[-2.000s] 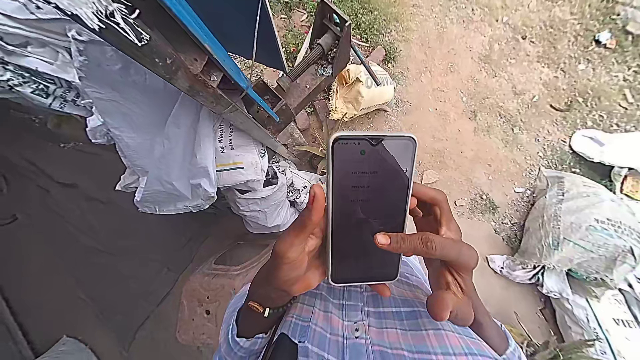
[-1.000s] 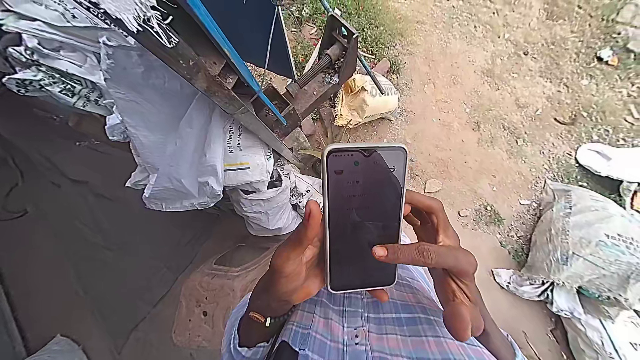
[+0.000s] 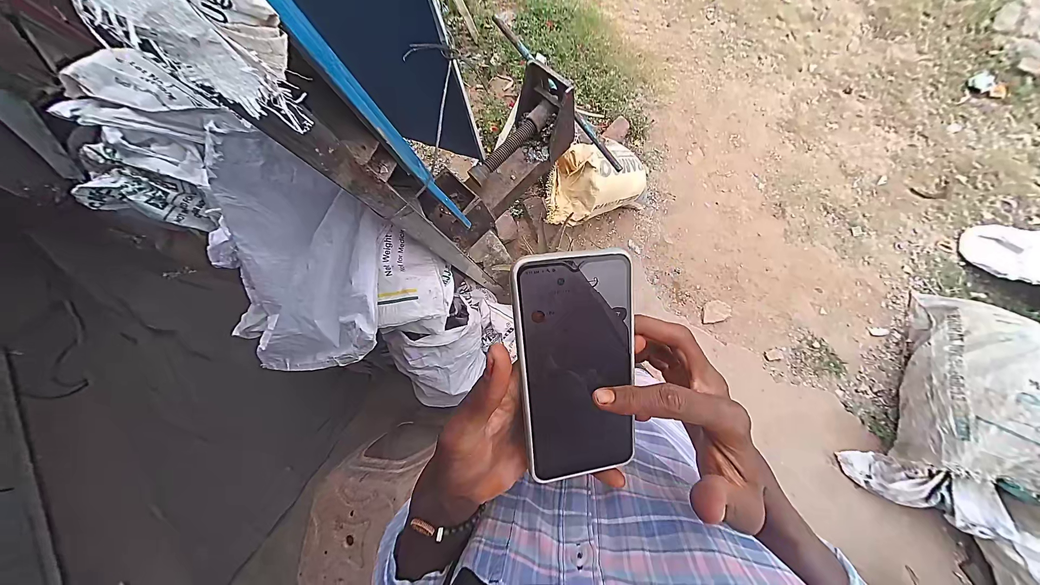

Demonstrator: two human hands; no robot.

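A smartphone in a pale case is upright before my chest, its dark screen facing me. My left hand holds it from the left and behind, with the thumb along its left edge and a fingertip showing under its bottom edge. A beaded bracelet circles my left wrist. At the phone's right side is my right hand, its thumb or a finger laid over the right part of the screen and other fingers bent near the right edge. Whether that fingertip touches the glass, I cannot tell.
White woven sacks lie piled at the left beside a rusty metal frame with a large screw. A yellow sack rests on the dirt beyond. Filled sacks stand at the right. A brown plastic chair is at lower left.
The content on the phone's screen has changed. My right fingertip stays over the right part of the screen, and my left hand keeps its hold.
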